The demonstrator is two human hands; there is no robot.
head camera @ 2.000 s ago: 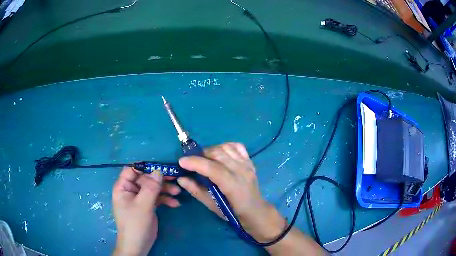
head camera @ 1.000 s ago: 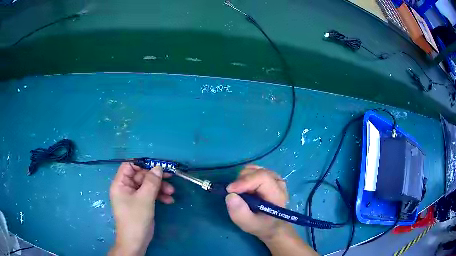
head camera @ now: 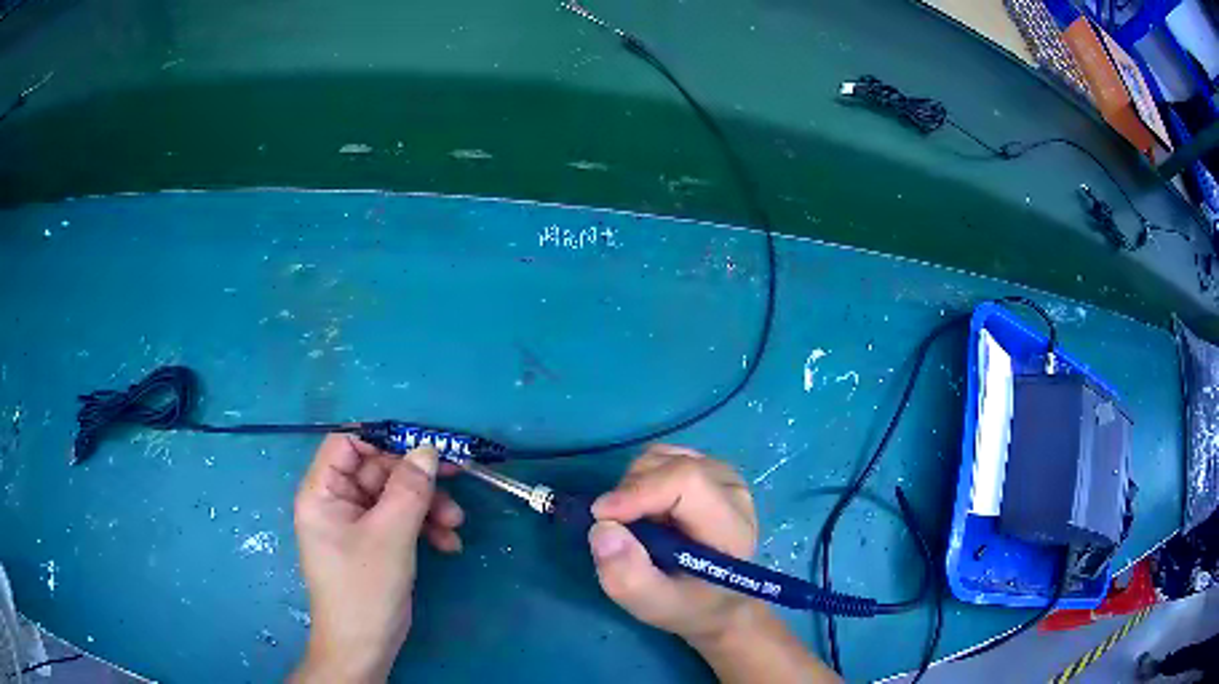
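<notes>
My left hand (head camera: 368, 521) pinches a dark inline controller (head camera: 431, 442) with a row of pale blue-white marks. My right hand (head camera: 675, 541) holds a dark blue soldering iron (head camera: 735, 575) like a pen. Its silver barrel points left and its tip is at the controller's right part; exact contact cannot be told. The controller's thin black USB cable (head camera: 766, 314) curves right and up onto the dark green strip, ending in pale wire ends (head camera: 588, 16). To the left it runs to a coiled cable bundle (head camera: 147, 401) on the bench.
A blue tray (head camera: 960, 535) at right holds a dark grey soldering station (head camera: 1063, 461) and a white card (head camera: 991, 421). The iron's cord (head camera: 856, 494) loops beside it. Another coiled cable (head camera: 902, 104) lies on the green strip (head camera: 401, 107), with cardboard and blue parts beyond.
Since two seconds ago, the iron has swung from pointing up and away to pointing left at the controller. My right hand has moved right, off the controller. In the last second little has changed.
</notes>
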